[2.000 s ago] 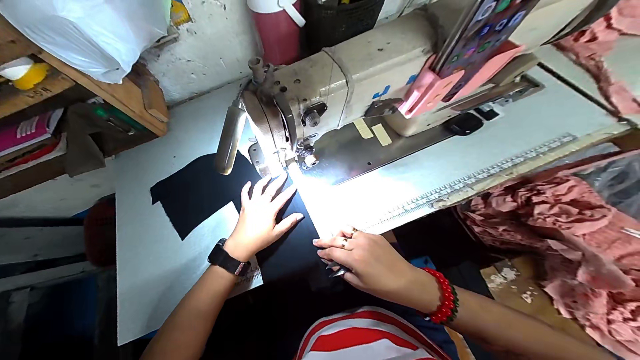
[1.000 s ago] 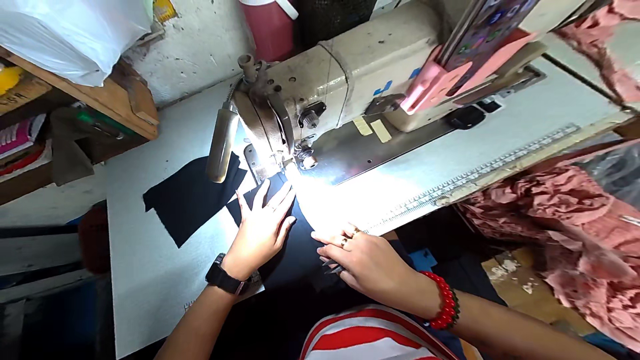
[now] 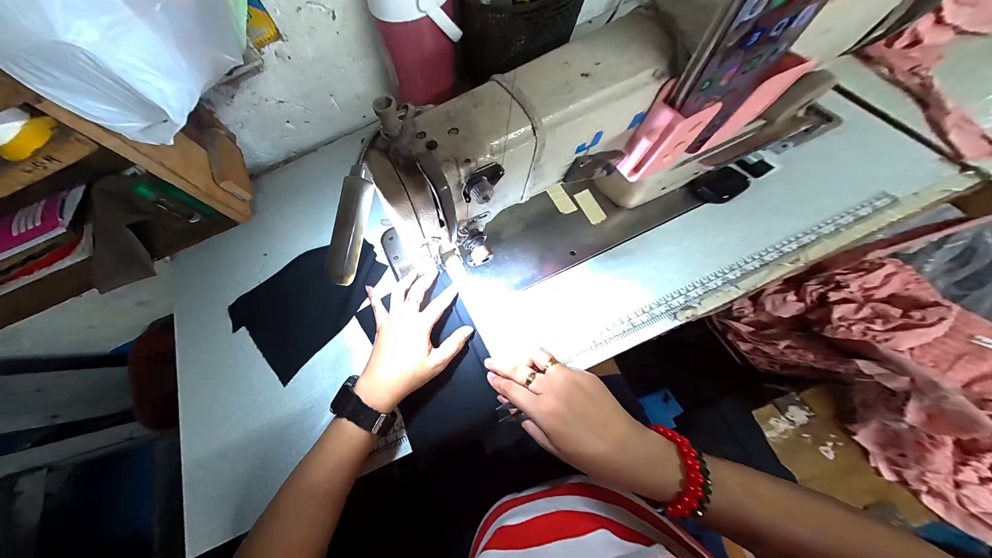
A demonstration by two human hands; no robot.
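Dark fabric [image 3: 453, 387] lies on the bed of an industrial sewing machine [image 3: 496, 147], its far end under the brightly lit needle area. My left hand [image 3: 411, 337], with a black watch on the wrist, lies flat on this fabric with fingers spread, the fingertips close to the presser foot [image 3: 449, 260]. Nearer the table's front edge, my right hand [image 3: 562, 395] pinches the right edge of the fabric; a small metal tool, perhaps scissors, shows partly under its fingers. A separate dark fabric piece [image 3: 302, 310] lies left of the needle area.
A ruler scale [image 3: 744, 267] runs along the table's front edge. A phone in a pink holder [image 3: 674, 132] is fixed to the machine. Pink crumpled fabric [image 3: 868, 318] is at the right. A wooden shelf [image 3: 170, 170] with a plastic bag [image 3: 132, 62] stands left, a red jug [image 3: 418, 54] behind.
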